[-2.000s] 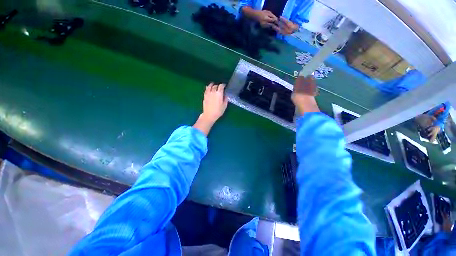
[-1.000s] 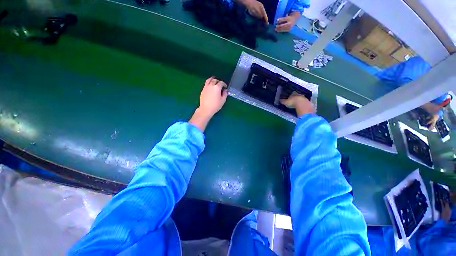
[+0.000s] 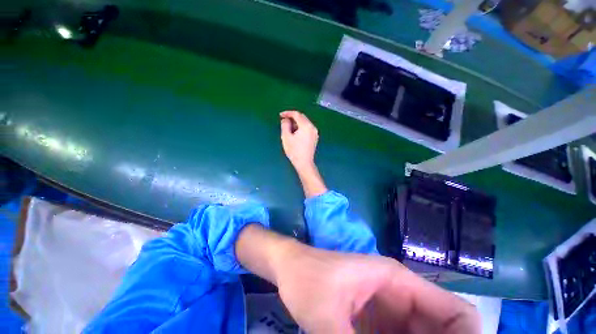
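A black panel with brackets and small bright spots (image 3: 371,85) lies on a silvery-white bubble-wrap sheet (image 3: 334,75) at the upper right, with neither hand on it. My right hand (image 3: 300,138) is over the green bench left of the sheet, fingers loosely curled, with nothing seen in it. My left hand (image 3: 366,287) is large and blurred close to the camera, crossing in front of my right arm; its fingers run to the lower right and their grip is unclear. Glossy dark panels (image 3: 428,222) are stacked at the right, by the bench's near edge.
A white post (image 3: 516,140) slants across the right side. More panels on white sheets lie beyond it (image 3: 552,163) and at the lower right (image 3: 578,271). Black parts (image 3: 98,23) lie far left. Small silvery pieces (image 3: 461,40) and cartons (image 3: 549,26) are at the far side. White sheeting (image 3: 78,261) is lower left.
Both hands have left the panel and its sheet. My left hand has swung right and close to the camera. My right hand has moved left. The view has shifted, and the stacked panels now show more.
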